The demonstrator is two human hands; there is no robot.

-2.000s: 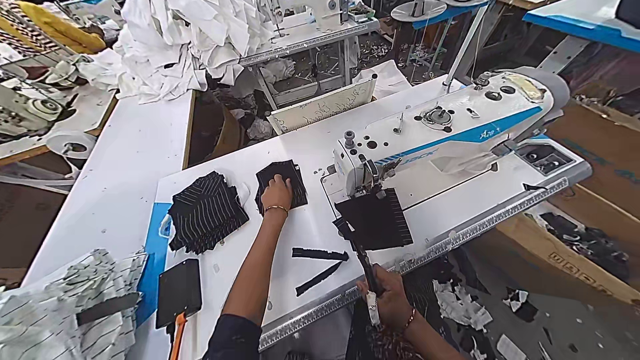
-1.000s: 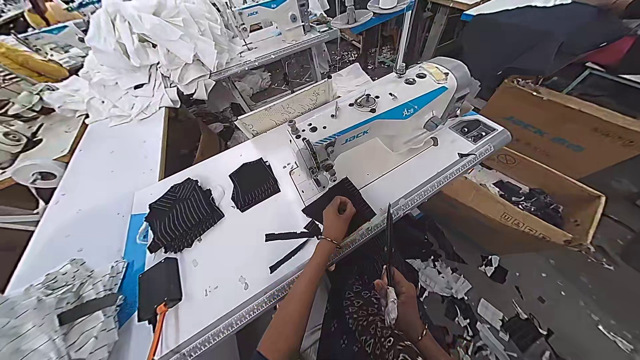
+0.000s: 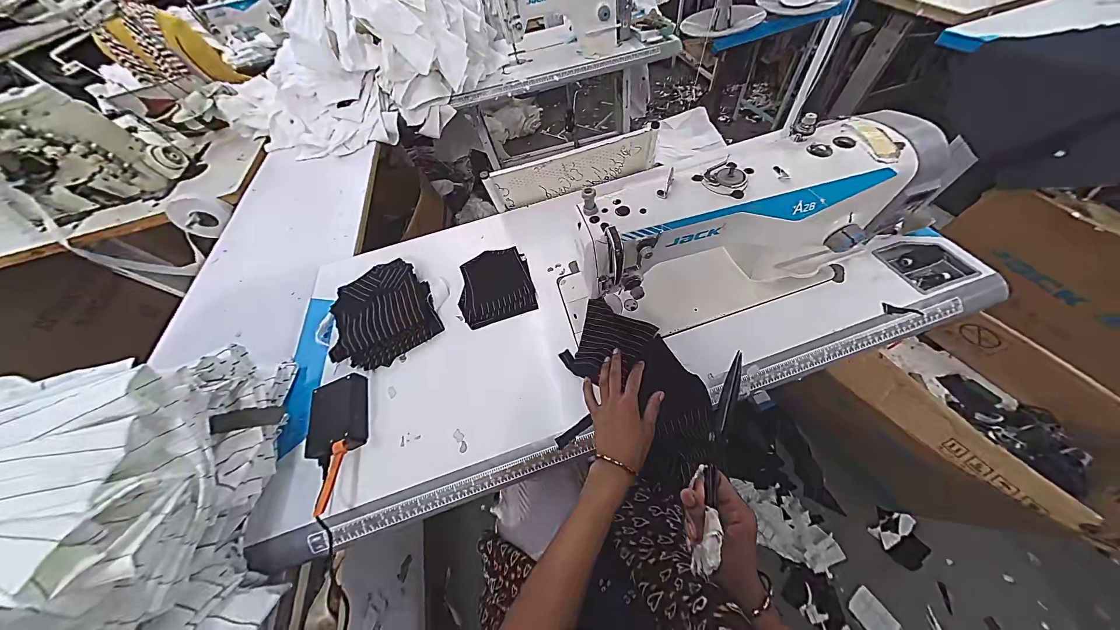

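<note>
My left hand (image 3: 623,418) lies with spread fingers on black striped fabric (image 3: 669,385), which reaches from below the needle area of the Jack sewing machine (image 3: 744,201) over the table's front edge. My right hand (image 3: 731,525) grips a pair of scissors (image 3: 728,394) by cloth-wrapped handles, with the blades pointing up beside the fabric. Left of the machine, a small stack of black striped pieces (image 3: 497,287) lies on the table, and a larger stack (image 3: 385,313) lies further left. A dark strip (image 3: 573,430) partly shows by my left hand.
A black box-like object (image 3: 338,416) with an orange-handled tool (image 3: 330,477) lies at the table's left end. Striped white cloth (image 3: 149,490) is heaped at lower left, white cloth (image 3: 350,70) behind. An open cardboard box (image 3: 971,437) stands at right; scraps (image 3: 792,525) litter the floor.
My left hand was on the small stack, then on the black piece by the machine; now it is spread on fabric that reaches over the table edge. The scissors stay in my right hand.
</note>
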